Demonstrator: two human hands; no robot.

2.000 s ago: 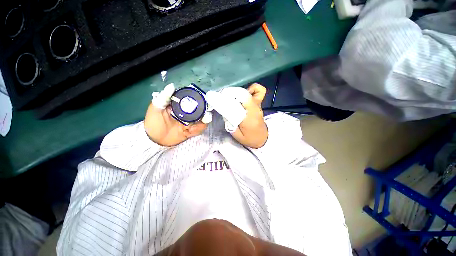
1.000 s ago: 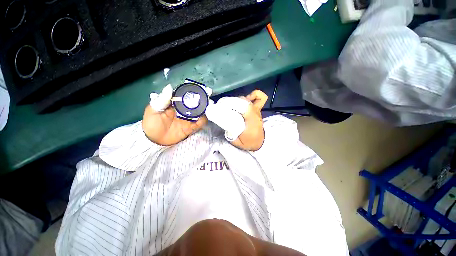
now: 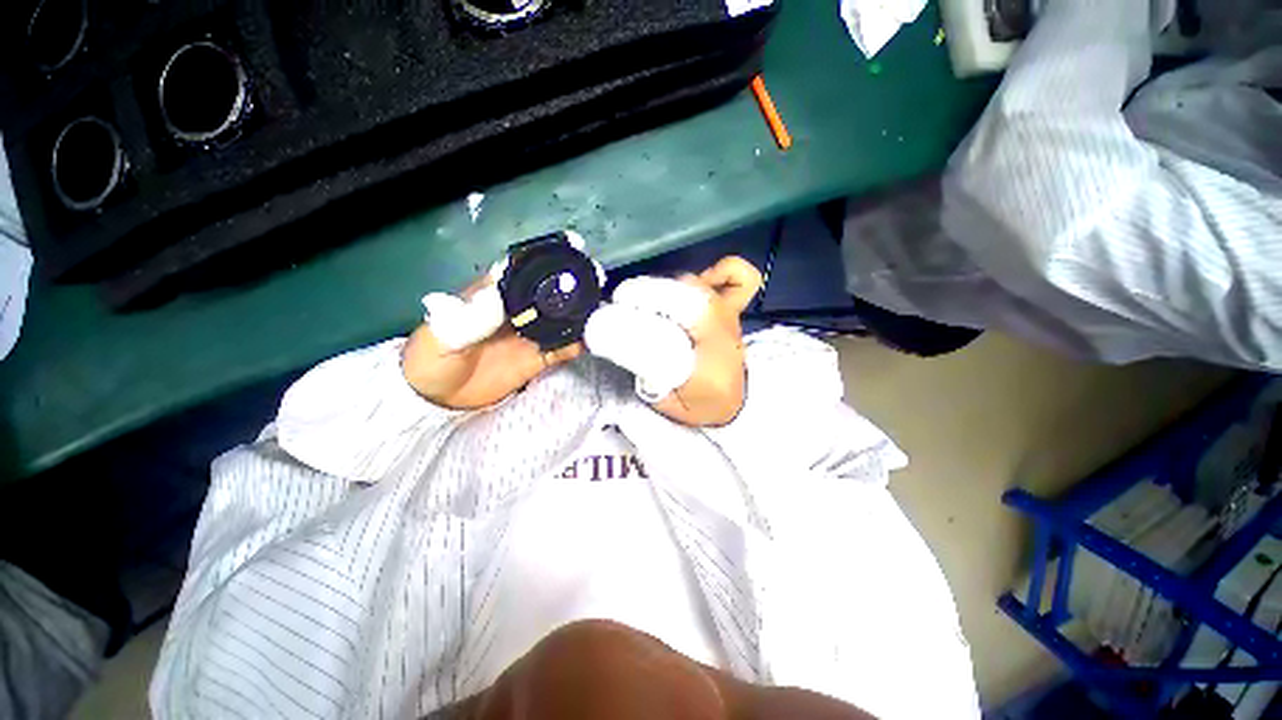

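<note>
A round dark watch body (image 3: 553, 291) is held above my lap at the bench edge. Its dark round side faces up, with a bright spot near the centre and a small yellowish patch at its lower left. My left hand (image 3: 464, 349), with white covers on thumb and fingertips, grips it from the left and below. My right hand (image 3: 675, 348), also with white covers, touches its right rim; white covering hides its thumb. A black foam tray (image 3: 352, 113) at the upper left holds several round watch bodies in square pockets.
A dark green bench mat (image 3: 647, 211) runs under the tray. An orange stick (image 3: 771, 113) and a white crumpled piece (image 3: 883, 20) lie right of the tray. A neighbouring person's striped sleeve (image 3: 1069, 211) is at the right. A blue rack (image 3: 1125, 549) stands at lower right.
The watch body has been turned in my hands; the light centre has become a small bright spot and the yellowish patch shows. Both hands stay in nearly the same place.
</note>
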